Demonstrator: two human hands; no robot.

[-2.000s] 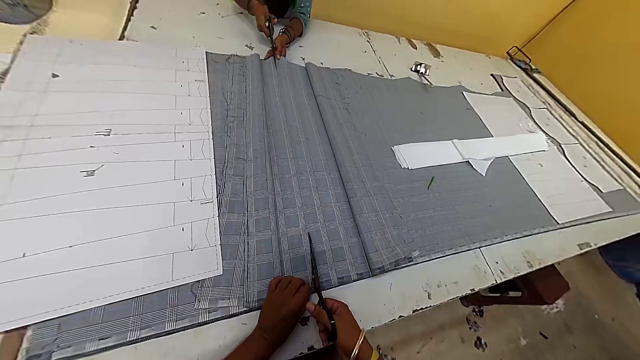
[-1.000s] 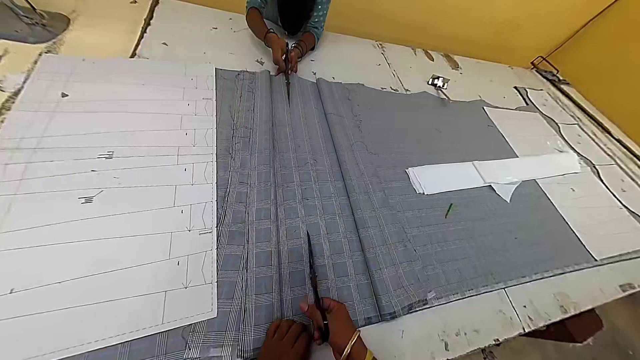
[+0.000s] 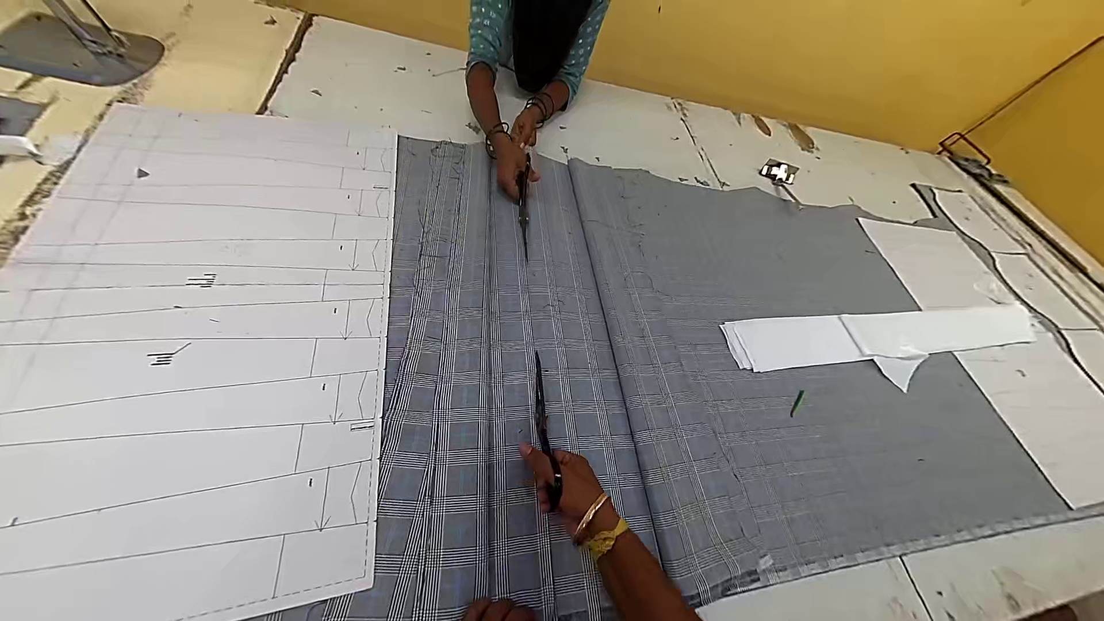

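Grey plaid fabric (image 3: 561, 379) lies across the table, with folds running from the near edge to the far one. My right hand (image 3: 569, 492) holds black-handled scissors (image 3: 541, 414) over it, blades pointing away from me. At the bottom edge my left hand (image 3: 500, 611) shows only in part, resting on the fabric; what its fingers do is cut off by the frame. A co-worker's hands (image 3: 517, 159) hold a second pair of scissors (image 3: 523, 216) at the far edge, tips pointing toward me.
A large paper pattern sheet (image 3: 216, 362) with drawn lines covers the left side. Folded white strips (image 3: 862, 332) and more pattern paper (image 3: 983, 345) lie on the right. A small metal object (image 3: 779, 172) sits beyond the fabric, and a stand base (image 3: 82, 47) stands at far left.
My right hand and its scissors have moved farther in over the fabric, away from the near edge. My left hand stays near that edge. The co-worker's scissors also reach farther in.
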